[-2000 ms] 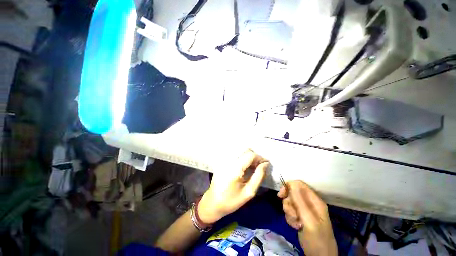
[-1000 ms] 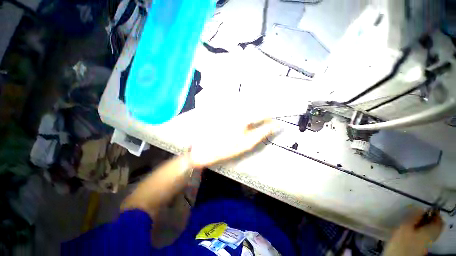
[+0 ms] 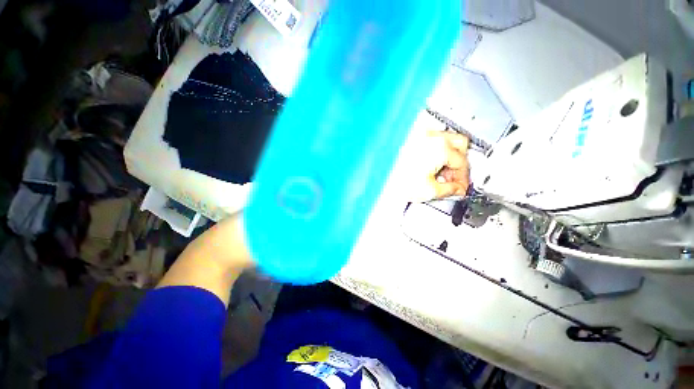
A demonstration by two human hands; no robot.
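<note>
My left forearm comes in from the lower left and passes behind the blue lamp head (image 3: 342, 144). My left hand (image 3: 451, 166) shows beyond it, fingers curled together beside the presser foot (image 3: 475, 209); whether they pinch something is too small to tell. My right hand is not in view. The off-white JUKI machine head (image 3: 601, 137) stands at the right. Dark pocket pieces (image 3: 221, 118) lie at the table's left, partly covered by the lamp. Black thread snips (image 3: 593, 333) lie at the table's right front.
Pale grey pieces (image 3: 475, 99) lie behind the needle area. A striped bundle (image 3: 221, 23) with a white printed label (image 3: 278, 14) is at the back left. Cloth bundles (image 3: 114, 228) are on the floor at left. The lamp's white arm (image 3: 624, 262) crosses the right side.
My left hand has moved from the front edge to the presser foot. My right hand has gone out of view, and the snips lie on the table. The view has shifted, with the lamp now more central.
</note>
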